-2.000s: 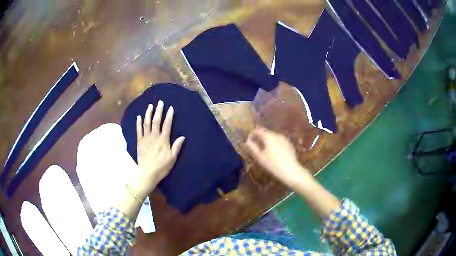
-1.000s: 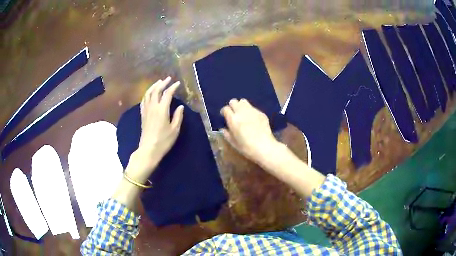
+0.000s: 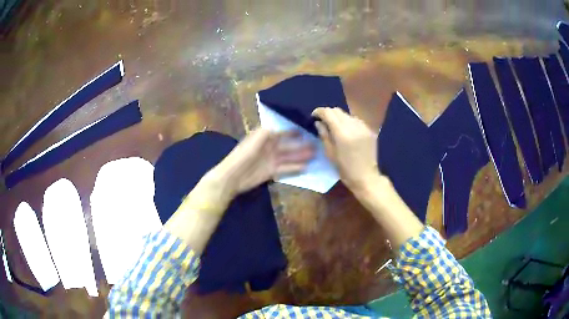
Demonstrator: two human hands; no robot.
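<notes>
A navy cut panel (image 3: pixel 312 93) lies at the middle of the table. Its lower part is lifted and folded back, showing a white piece (image 3: pixel 306 177) beneath. My right hand (image 3: pixel 345 140) pinches the navy cloth near the panel's right side. My left hand (image 3: pixel 268 159) is blurred over the white piece's left part, its fingers apart; I see no cloth held in it. A larger navy panel with a rounded top (image 3: pixel 240 233) lies to the left, partly under my left forearm.
White rounded pieces (image 3: pixel 121 209) lie at the left, with two narrow navy strips (image 3: pixel 78 149) above them. A notched navy piece (image 3: pixel 405 152) and several long navy strips (image 3: pixel 499 134) lie at the right. The table edge curves along the lower right above green floor (image 3: pixel 493 265).
The middle panel's navy layer, flat before, is now folded up, showing white. My left hand has moved right, off the rounded navy panel. My right hand has moved up and right and taken hold.
</notes>
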